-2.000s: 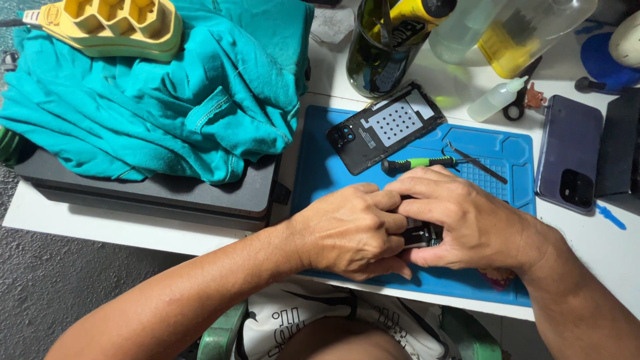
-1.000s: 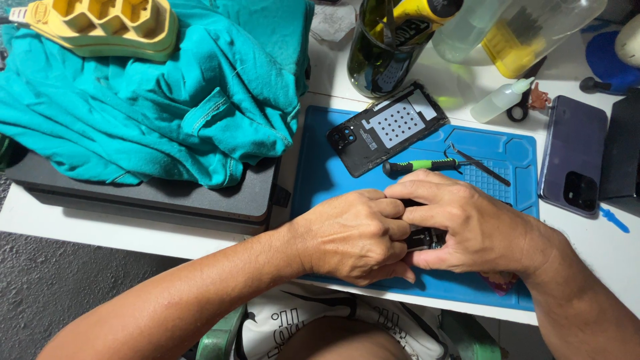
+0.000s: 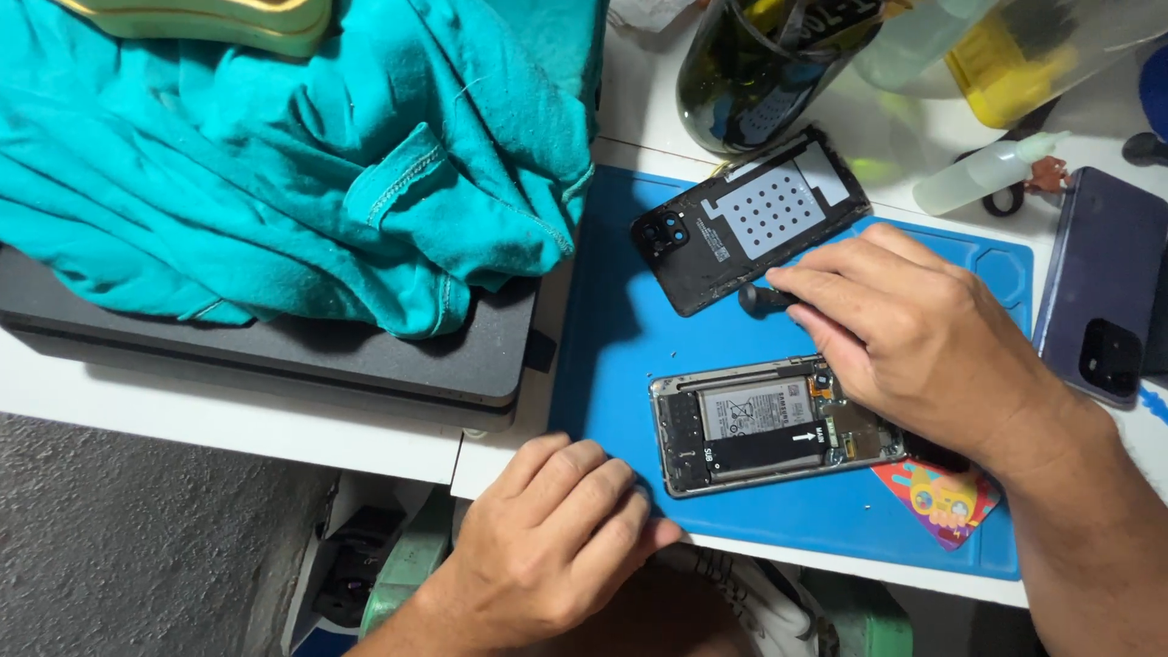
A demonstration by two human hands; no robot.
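Note:
An opened smartphone [image 3: 780, 424] lies on a blue silicone work mat [image 3: 620, 365], its battery, flex cable and part of its board exposed. My right hand [image 3: 903, 328] is above its upper right end, the fingers pinching a screwdriver [image 3: 762, 300] by its dark end; the rest of the tool is hidden by the hand. Behind it lies the phone's detached back cover [image 3: 748, 224], inner side up. My left hand [image 3: 557, 529] rests at the mat's near left edge with curled fingers, and nothing shows in it. Tiny screws [image 3: 673, 354] lie on the mat.
Teal cloth [image 3: 274, 164] covers a black console-like box [image 3: 438, 365] at left, with a yellow power strip [image 3: 210, 23] on top. Behind the mat stand a cut glass bottle [image 3: 766, 73] and a small dropper bottle [image 3: 981, 173]. A purple phone [image 3: 1109, 274] and a colorful card [image 3: 944, 502] are at right.
My hands have moved apart, uncovering the opened phone. My right hand has moved up and now holds the screwdriver that lay by the back cover. The left hand has moved down to the mat's edge.

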